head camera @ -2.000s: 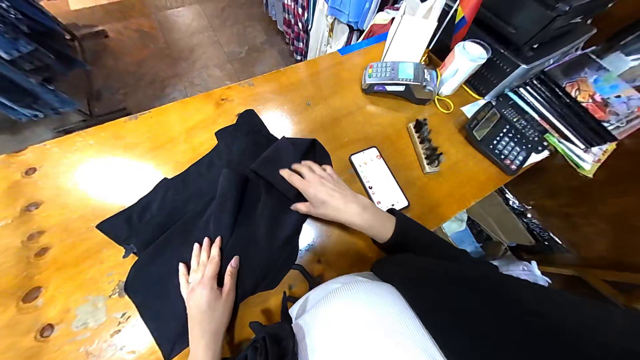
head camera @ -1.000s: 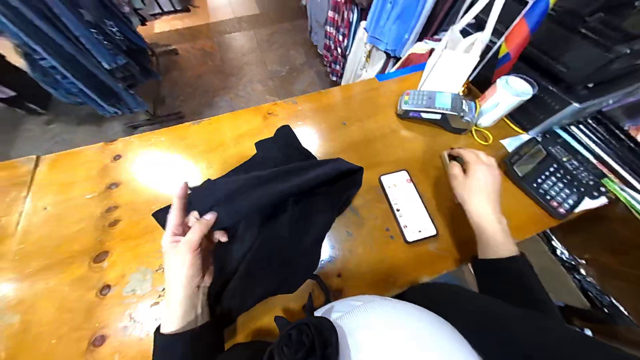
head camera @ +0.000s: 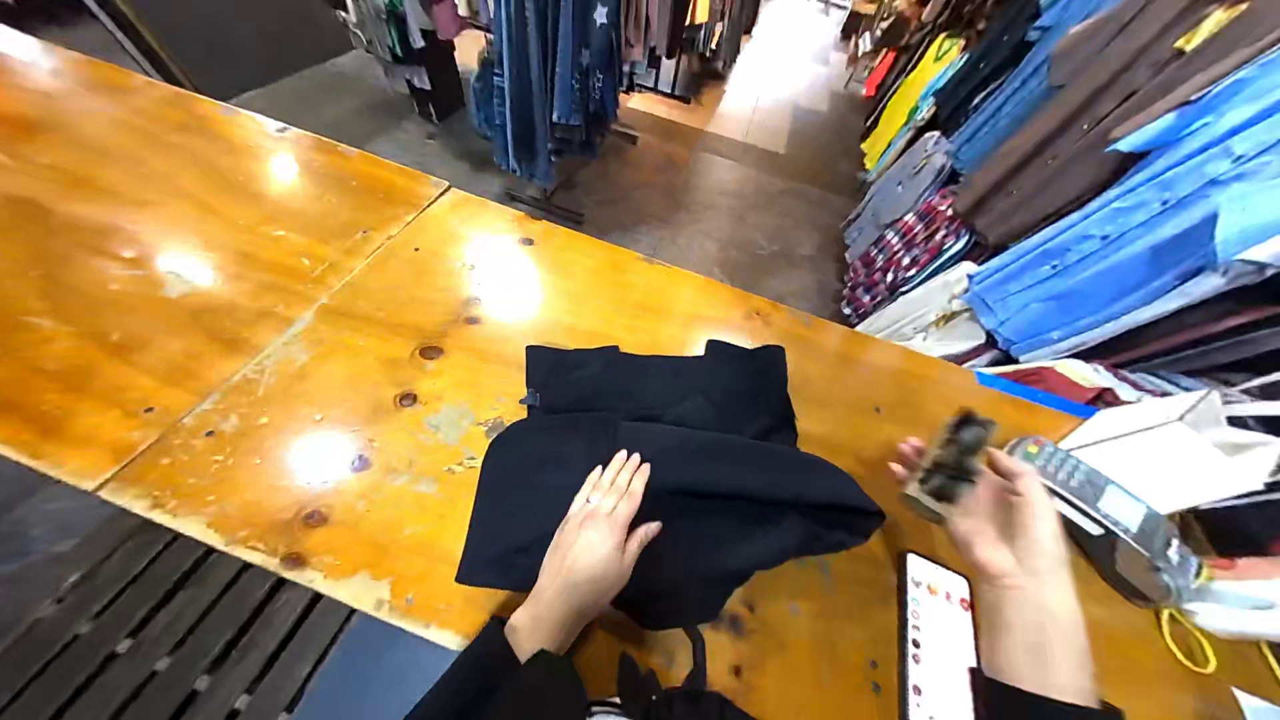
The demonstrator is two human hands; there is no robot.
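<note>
A folded black garment [head camera: 680, 480] lies on the varnished wooden counter. My left hand [head camera: 600, 530] rests flat on it, fingers spread a little, holding nothing. To the right, my right hand [head camera: 1010, 530] grips a small wooden block with dark pieces on it [head camera: 950, 465], raised over the counter and somewhat blurred. A phone [head camera: 938, 640] with a lit screen lies just left of my right wrist. The card payment terminal [head camera: 1110, 515] is immediately to the right of my right hand.
White bags [head camera: 1180, 450] and a yellow cable [head camera: 1187, 640] are near the terminal. Blue tape [head camera: 1035, 393] marks the counter's far edge. Beyond it hang blue shirts [head camera: 1130, 240] and jeans [head camera: 555, 90]. A seam [head camera: 310, 312] crosses the counter at left.
My right hand has left the garment and picked up the wooden block from the counter. My left hand, lifted one second ago, now lies flat on the garment. The view has swung left.
</note>
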